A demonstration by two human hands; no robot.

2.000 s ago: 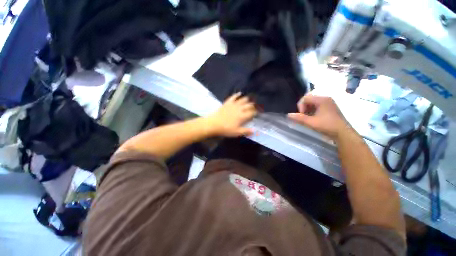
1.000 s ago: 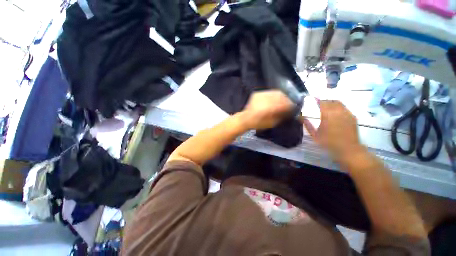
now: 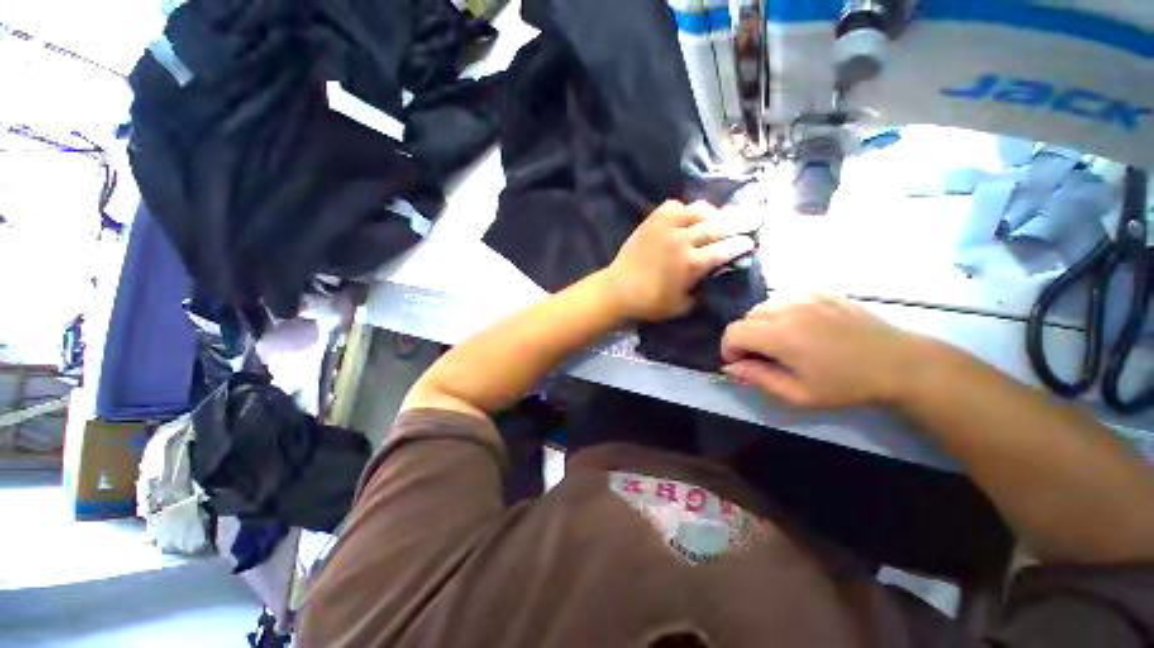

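Note:
A black garment lies on the white machine table, its near end beside the needle area of the white sewing machine. My left hand presses on the garment just in front of the needle area, with a small pale patch by the fingertips. My right hand has curled fingers at the garment's right near edge, by the table's front. Its fingertips pinch the black cloth. Whether the cloth is under the presser foot is too bright and blurred to tell.
Black shears lie at the right, near light grey-blue cloth pieces. A large black garment pile with white strips is at the left. Lower left are more dark cloth and a cardboard box. The table's front edge runs before my body.
The garment's near end has moved up to the needle area. My left hand now lies flatter on it. My right hand has come down to its near edge. The view has shifted closer to the machine.

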